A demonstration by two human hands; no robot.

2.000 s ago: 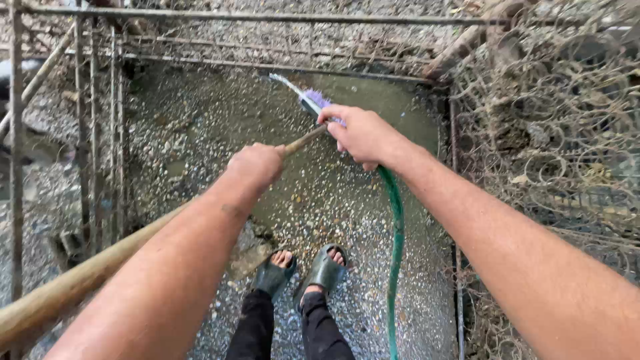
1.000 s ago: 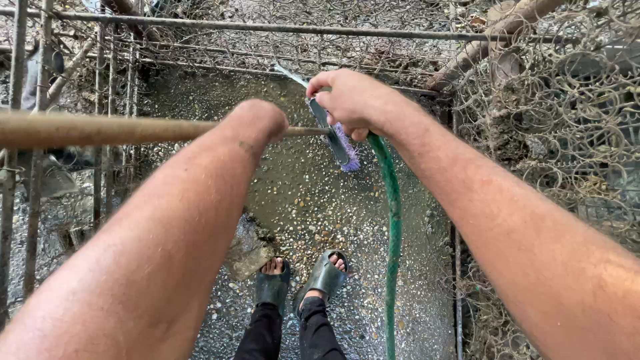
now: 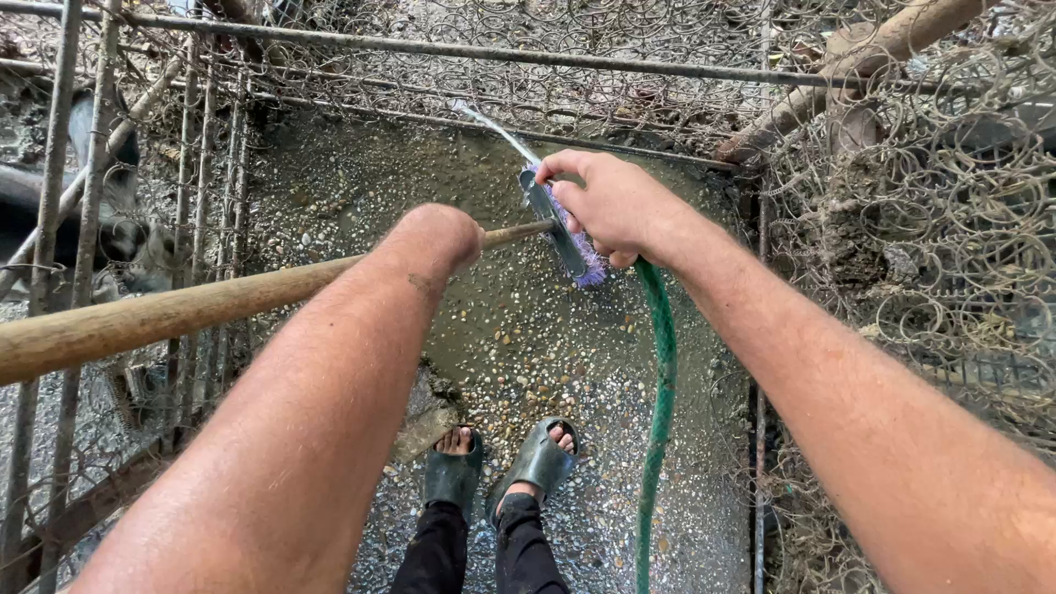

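My left hand (image 3: 450, 235) is closed around a wooden pole (image 3: 206, 307) that runs in from the left edge. The pole ends at a dark brush head with purple bristles (image 3: 565, 235), raised just under my right hand. My right hand (image 3: 606, 198) grips the end of a green garden hose (image 3: 662, 379); its nozzle end is hidden by the fingers. Water (image 3: 499, 128) sprays from there up and left, past the brush head. Whether my right fingers touch the brush head, I cannot tell.
Wet pebbled concrete (image 3: 330, 190) lies below, with my feet in dark sandals (image 3: 540, 462) by a broken patch (image 3: 425, 412). Metal bars (image 3: 495, 54) and rusty bedsprings (image 3: 949, 247) fence three sides. A black-and-white animal (image 3: 49, 206) is behind the bars at left.
The brush head has turned and lies more upright in view than two seconds ago. The pole's near part rose, then sank somewhat. My right hand has stayed on the hose.
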